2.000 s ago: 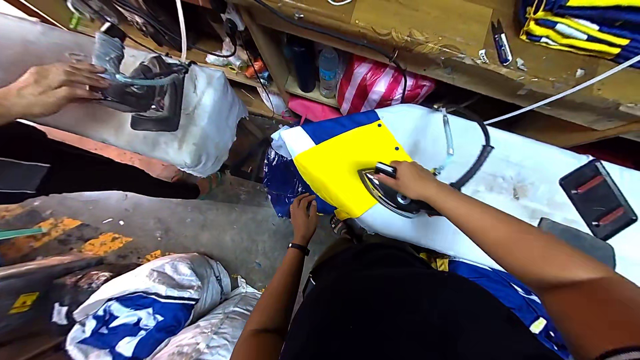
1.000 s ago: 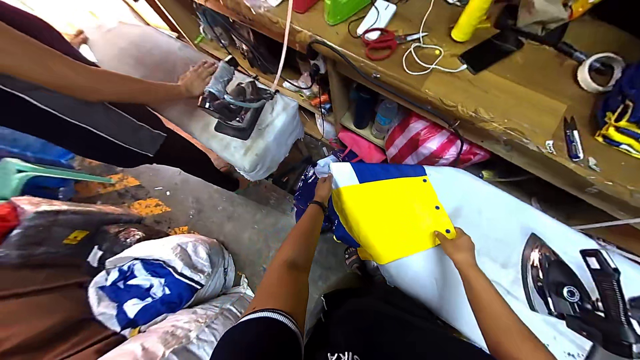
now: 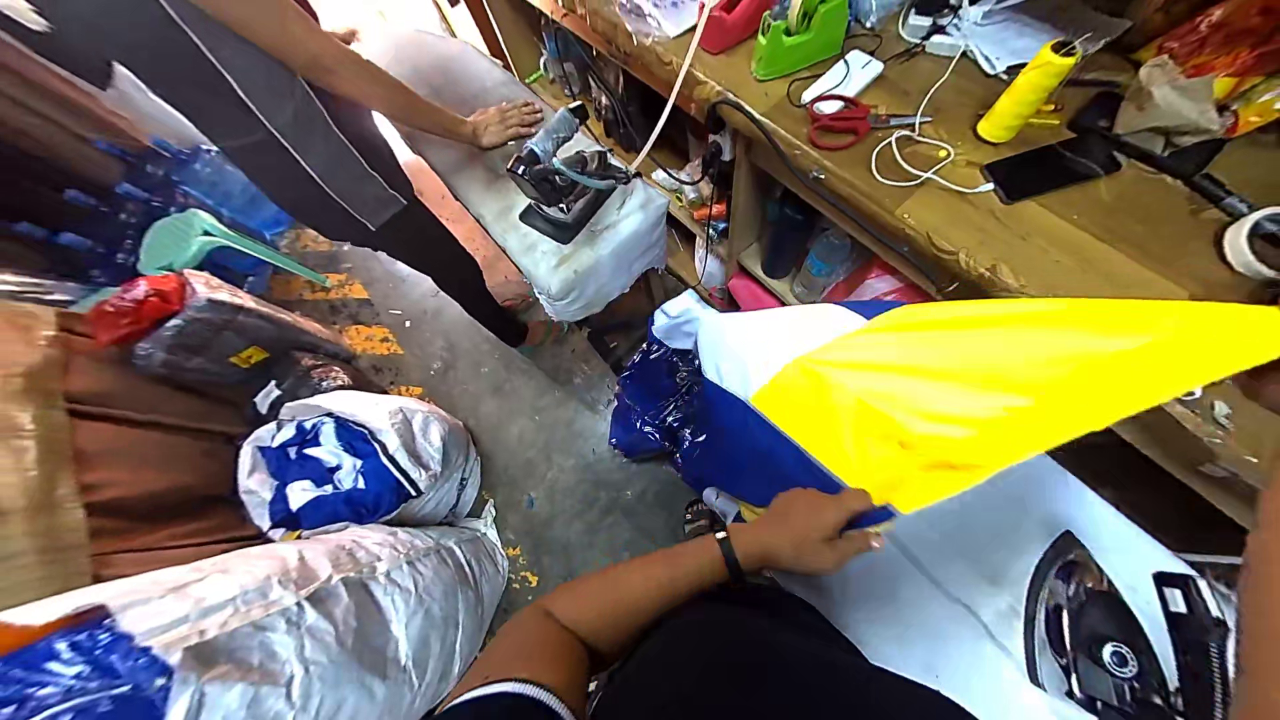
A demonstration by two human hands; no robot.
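A yellow, blue and white fabric piece is lifted and stretched above a white padded ironing board. Its lower edge is pinched in my left hand, which wears a dark wristband. At the right frame edge, my right hand is mostly cut off and dim, by the fabric's far corner; its fingers cannot be made out. An electric iron lies on the board at the lower right, below the fabric.
Another person's hand rests on a second padded board beside another iron. The wooden workbench holds red-handled scissors, a phone, yellow thread and a tape dispenser. Filled sacks stand left.
Two seconds ago my right hand held the iron on the fabric; one second ago both hands were at the flat fabric. Now the fabric is raised, its yellow part drawn rightward. The view has swung.
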